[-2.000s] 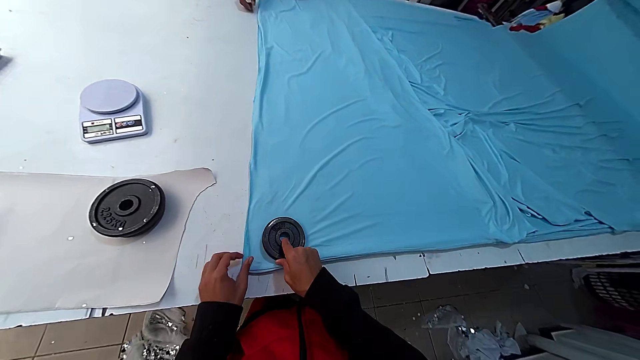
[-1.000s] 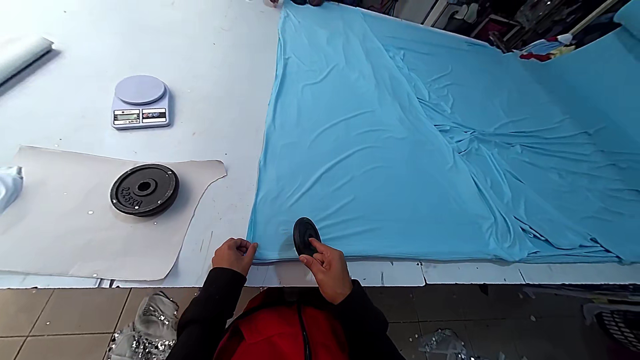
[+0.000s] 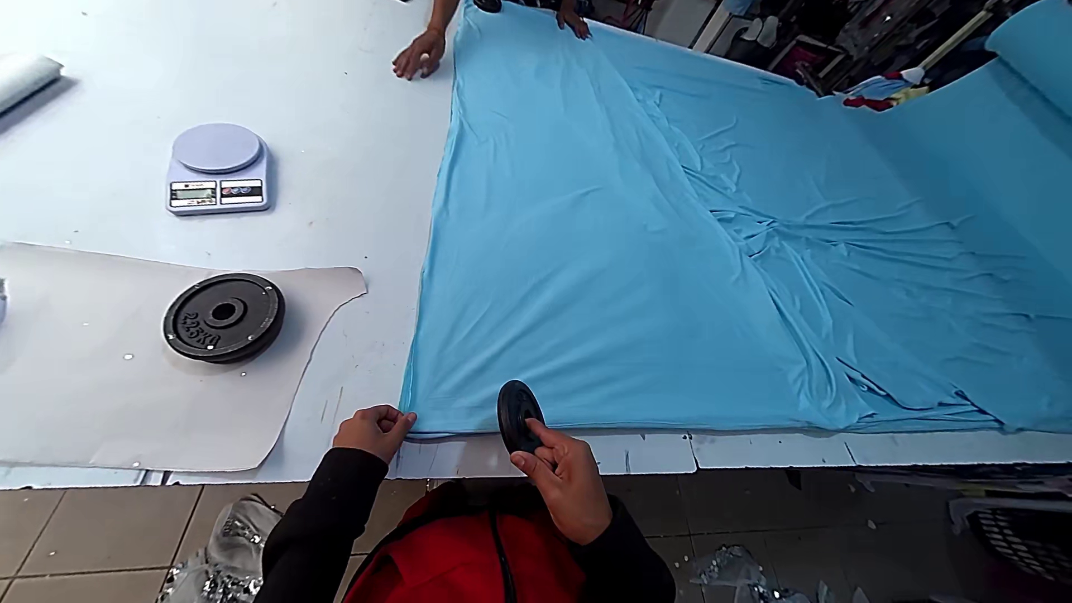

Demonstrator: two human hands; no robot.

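Observation:
Light blue knit fabric (image 3: 586, 276) lies spread on the white table, smooth at its left part and creased farther right. My left hand (image 3: 374, 431) pinches the fabric's near left corner between thumb and fingers. A small black weight plate (image 3: 519, 417) is tilted up on its edge over the near border of the fabric, and my right hand (image 3: 565, 477) grips it with fingers at its centre hole. Whether the plate's rim touches the cloth I cannot tell.
Larger black weight plates (image 3: 224, 318) rest on grey-white paper (image 3: 167, 410) at left. Behind them stands a digital kitchen scale (image 3: 219, 169). A co-worker's hands (image 3: 421, 54) are at the far fabric edge. A plastic basket (image 3: 1017, 532) is on the floor at right.
The small plate lay flat on the fabric two seconds ago; my right hand has since tipped it up. A co-worker's hand has come onto the bare table beside the far corner.

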